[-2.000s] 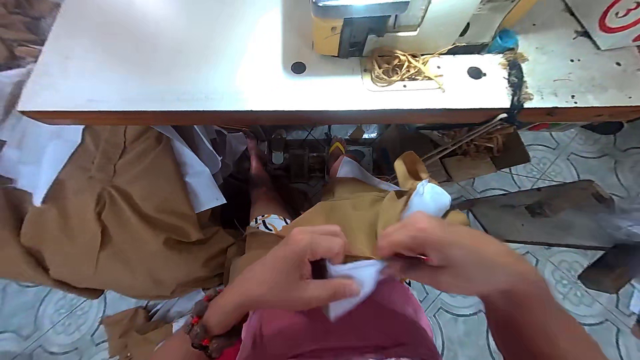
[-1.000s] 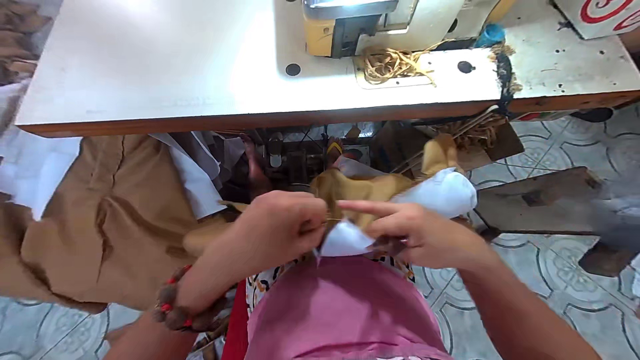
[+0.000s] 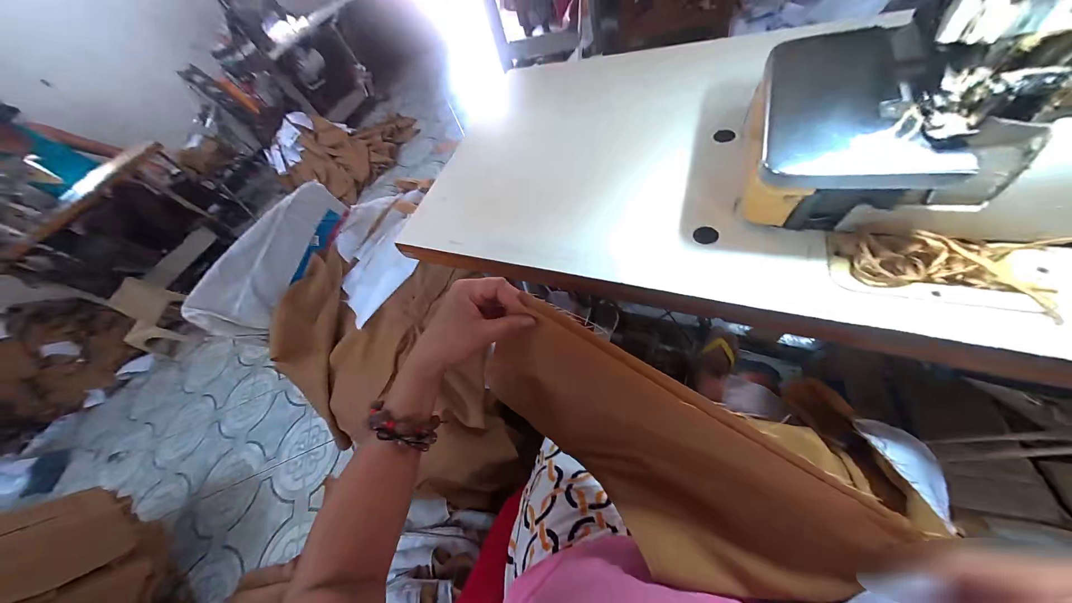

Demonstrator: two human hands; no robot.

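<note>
A long piece of brown fabric stretches diagonally across my lap, below the table's front edge. My left hand pinches its upper left corner between thumb and fingers. At the lower right corner of the view, my right hand is blurred and partly cut off, at the other end of the fabric beside a bit of white cloth; its grip cannot be made out. A strip of white material shows by the fabric's right part. Above stands the sewing machine on its white table.
Tan fabric scraps lie by the machine. More brown fabric hangs and lies left of my arm, near a white sack. Stacked brown pieces are at the lower left. A person's arm shows at the far left.
The view has swung left. My hands were close together over my lap at a white piece; now they are far apart, with the brown fabric drawn out between them.
</note>
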